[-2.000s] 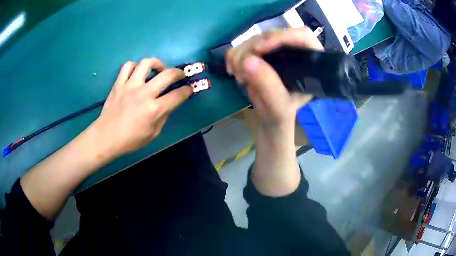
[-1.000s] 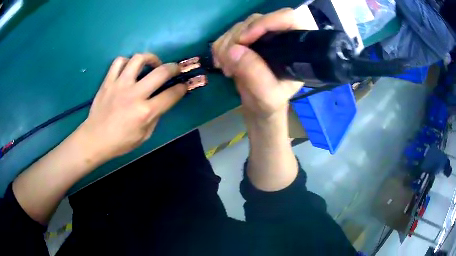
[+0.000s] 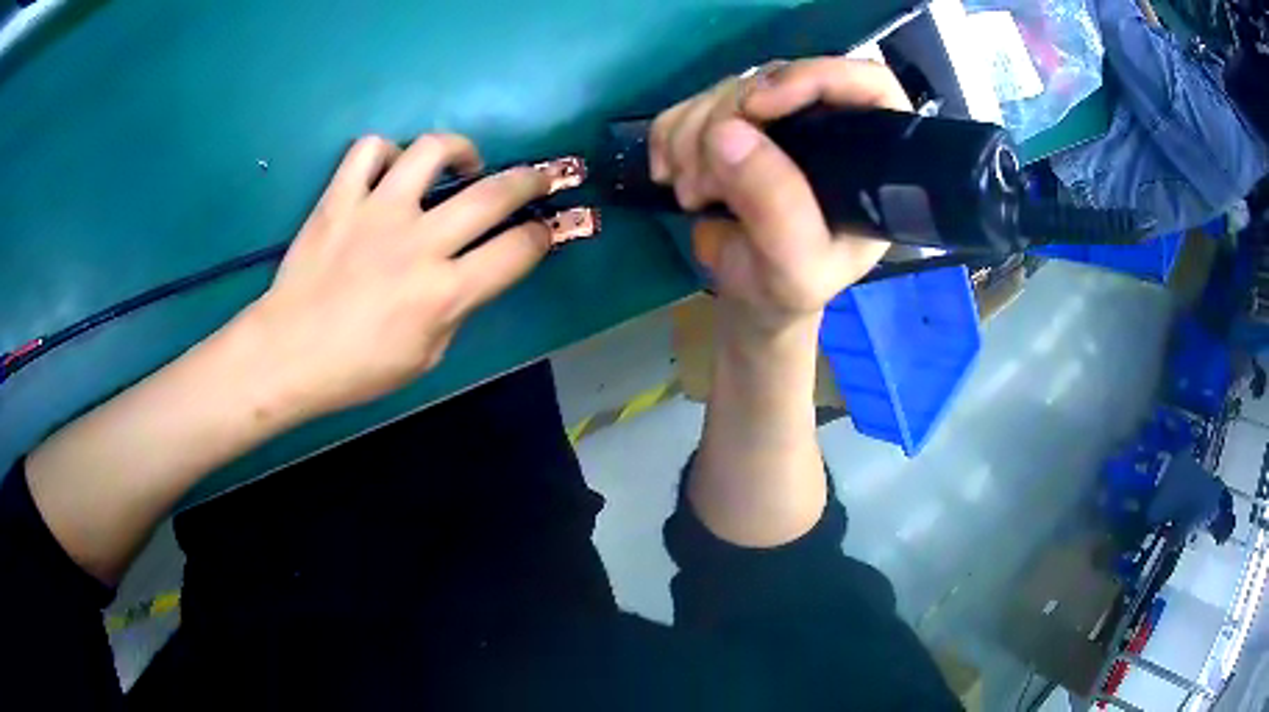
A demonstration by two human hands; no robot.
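My left hand (image 3: 397, 264) presses the forked end of a black cable assembly (image 3: 167, 288) onto the green mat, fingers over its two black clamps. Their copper terminal plates (image 3: 573, 224) stick out past my fingertips, side by side. The cable runs left to a bit of red at the picture's edge. My right hand (image 3: 759, 195) grips a thick black electric screwdriver (image 3: 912, 181), lying nearly level, its cord end to the right. Its front end is just right of the plates; the bit tip cannot be made out.
A grey-white and black screw feeder (image 3: 960, 56) stands behind my right hand, partly hidden, beside a clear plastic bag (image 3: 1065, 63). A blue bin (image 3: 905, 355) is below the bench edge. A person's blue-clad part (image 3: 1162, 125) shows at the upper right. A tiny speck lies on the mat (image 3: 348, 70).
Both hands stay on the same things. Since one second ago the view has shifted, and the screwdriver's front end shows slightly farther from the copper plates.
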